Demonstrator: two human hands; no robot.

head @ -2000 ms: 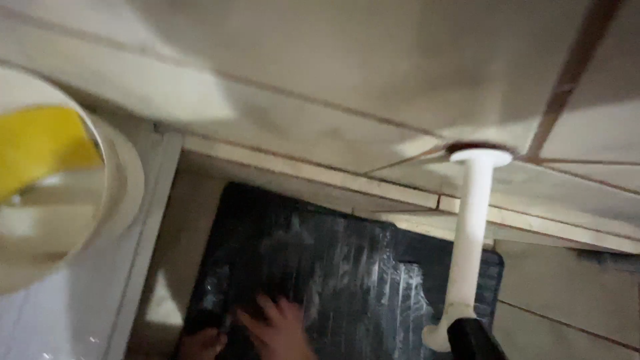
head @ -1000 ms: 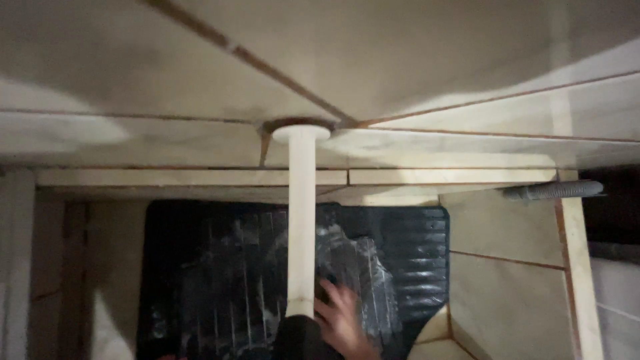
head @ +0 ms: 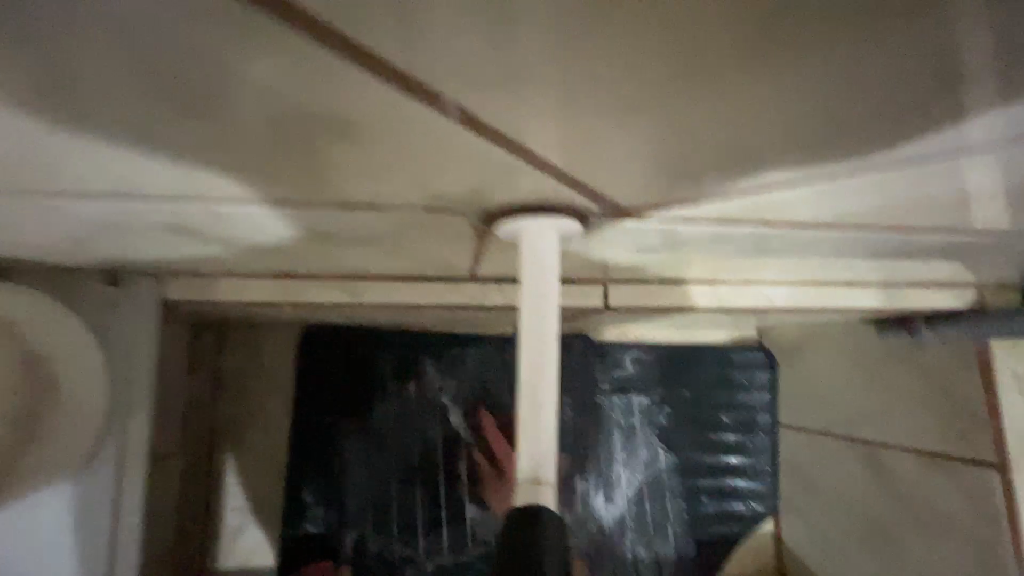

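A ribbed black mat (head: 640, 472) with whitish wet streaks lies below the tiled wall. Over its middle, just left of the white pipe (head: 538, 360), my right hand (head: 494, 464) shows blurred, its fingers apart and nothing visible in them. It is over or on the mat; contact is unclear. Only a small part of my left hand (head: 320, 568) shows at the bottom edge, by the mat's lower left, and what it touches is hidden. The pipe comes out of the wall through a round white flange (head: 538, 226) and ends in a black piece (head: 534, 540).
Part of a round pale container (head: 52, 392) stands at the left on a white surface (head: 36, 532). A narrow tiled ledge (head: 360, 292) runs above the mat. A grey hose (head: 944, 324) is at the right, and a pale, blurred object (head: 752, 552) at the lower right.
My right hand has moved from right of the pipe to left of it, over the mat. The view has turned since the oldest frame.
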